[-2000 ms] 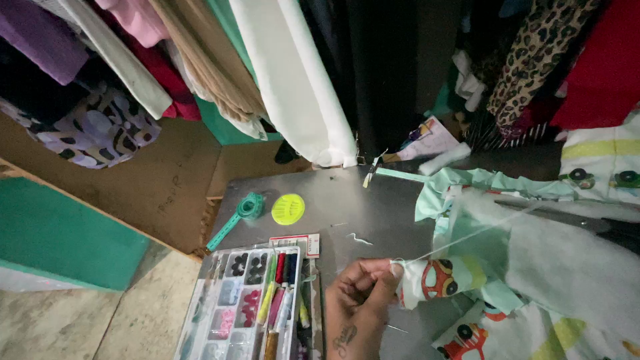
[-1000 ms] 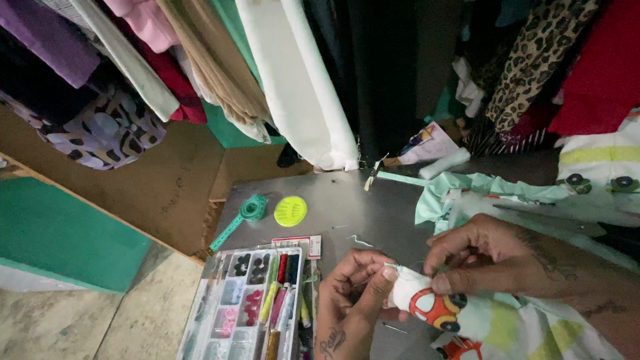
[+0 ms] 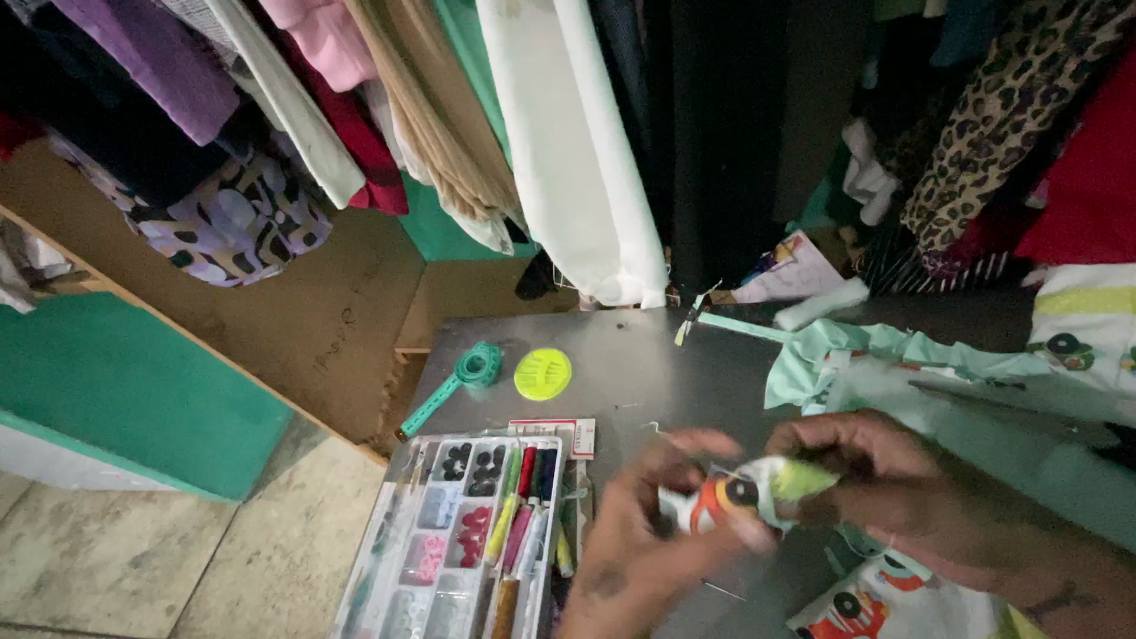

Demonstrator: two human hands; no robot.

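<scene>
My left hand (image 3: 657, 532) and my right hand (image 3: 870, 488) both grip a bunched end of white fabric printed with orange cars and green patches (image 3: 728, 497), above the grey table (image 3: 639, 364). Both hands are blurred, and the fingers hide part of the cloth. Whether a needle is between the fingers cannot be told. More of the car-print fabric (image 3: 896, 595) lies below my right hand. Mint-green ruffled fabric (image 3: 816, 364) lies beyond it, with dark scissors (image 3: 967, 395) on the pale cloth. A thin needle or pin (image 3: 723, 589) lies on the table near my left hand.
A sewing box with buttons and thread (image 3: 444, 532) stands left of my hands. Beyond it are a teal tape measure (image 3: 477, 366), a round yellow-green plastic case (image 3: 542, 374) and a needle packet (image 3: 581, 437). Clothes hang behind the table, including a white garment (image 3: 568, 151).
My right hand, out of view two seconds ago, came to the fabric one second ago. Since then both hands have lifted and turned the printed end, which is now bunched between them.
</scene>
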